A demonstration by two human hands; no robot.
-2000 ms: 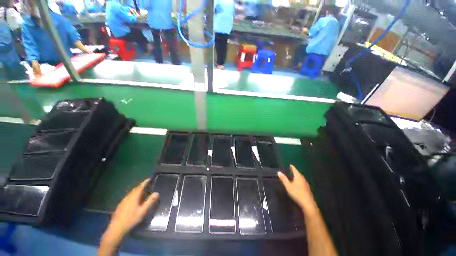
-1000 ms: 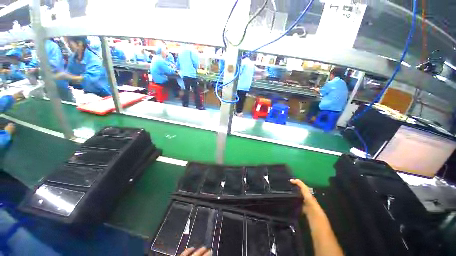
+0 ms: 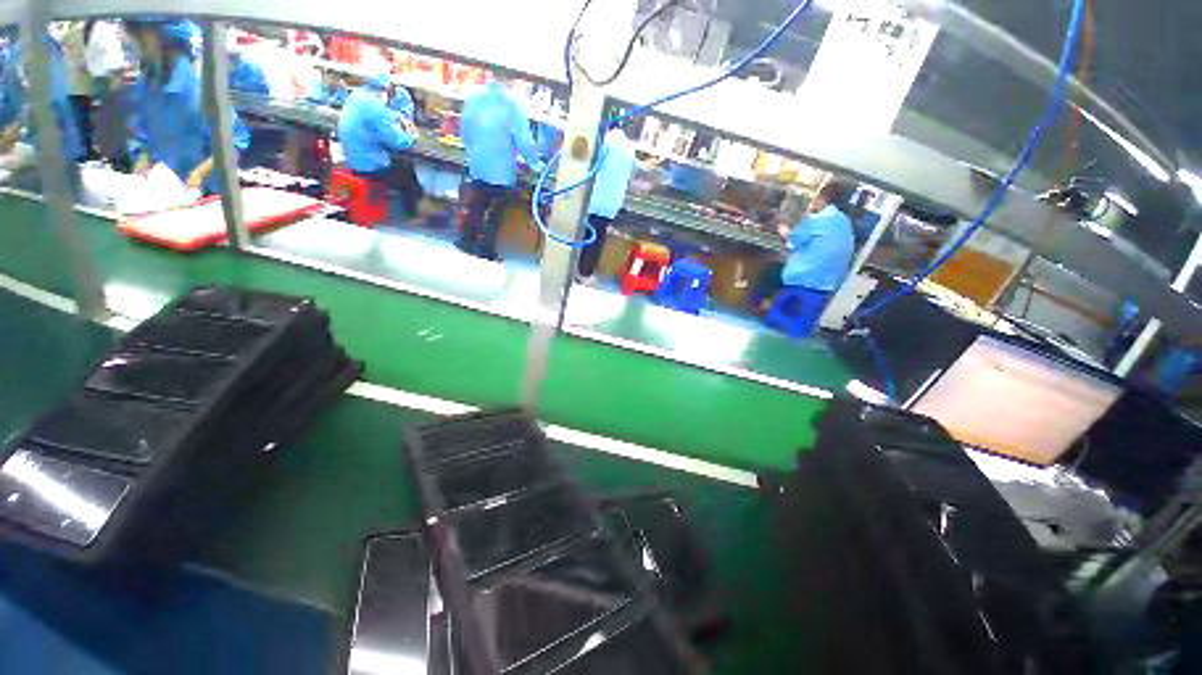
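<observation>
A long black phone tray [image 3: 455, 580] lies turned at an angle in front of me, its near end cut off by the bottom edge. Smartphones with dark screens [image 3: 530, 530] sit in its slots. It lies across another black tray, which is mostly hidden. A phone of that lower tray [image 3: 392, 596] shows at the left with a bright reflection, and a dark slot part [image 3: 663, 534] shows at the right. Neither my left hand nor my right hand can be made out in the picture.
A left tray stack [image 3: 198, 396] with dark phones on top stands on the green bench [image 3: 310, 488]. A taller right tray stack [image 3: 910, 528] stands by a monitor [image 3: 1015, 396]. Beyond are the green belt [image 3: 659, 389], a grey upright [image 3: 560, 237], red-rimmed trays and people in blue smocks.
The upper tray has turned from lying crosswise to pointing towards me, over the lower tray. Both hands have gone from view. The camera view has shifted and tilted.
</observation>
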